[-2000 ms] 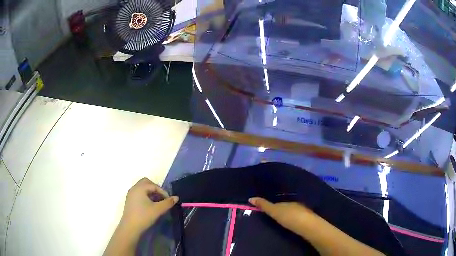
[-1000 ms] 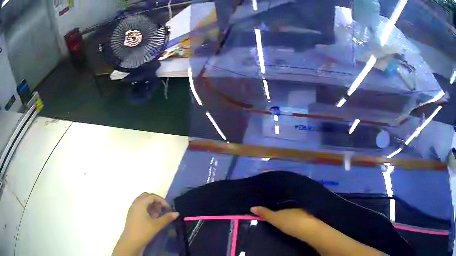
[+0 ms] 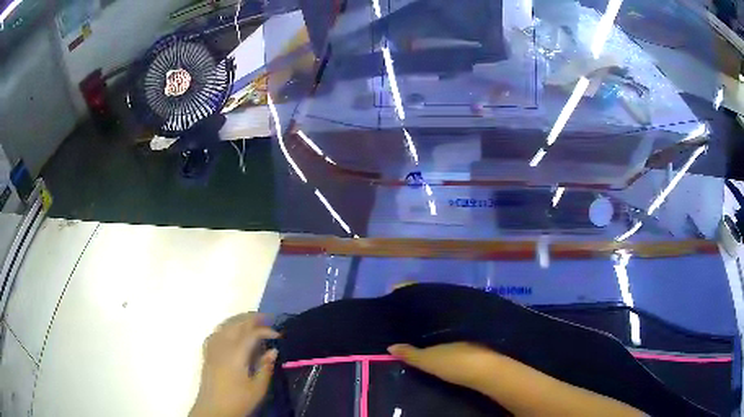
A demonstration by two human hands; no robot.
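A large black cut panel [image 3: 457, 318] with a curved far edge lies on the bluish clear lower sheet [image 3: 563, 281] of the sewing template. A bright pink strip [image 3: 318, 361] runs along the panel's near edge, with a branch toward me. My left hand [image 3: 236, 362] is at the panel's left end, slightly blurred; whether its fingers pinch the cloth cannot be told. My right hand [image 3: 449, 362] lies on the panel, its thumb at the pink strip beside the branch; its other fingers are hidden.
The clear template lid [image 3: 489, 155] stands raised beyond the brown hinge tape [image 3: 473, 247], with white light streaks. A cream table [image 3: 155, 285] is at the left. A black fan [image 3: 179, 84] stands at the far left, with a red object [image 3: 94, 91] behind it.
The view has shifted a little. My left hand's fingers have lifted and opened slightly at the panel's left end. My right hand stays at the pink strip.
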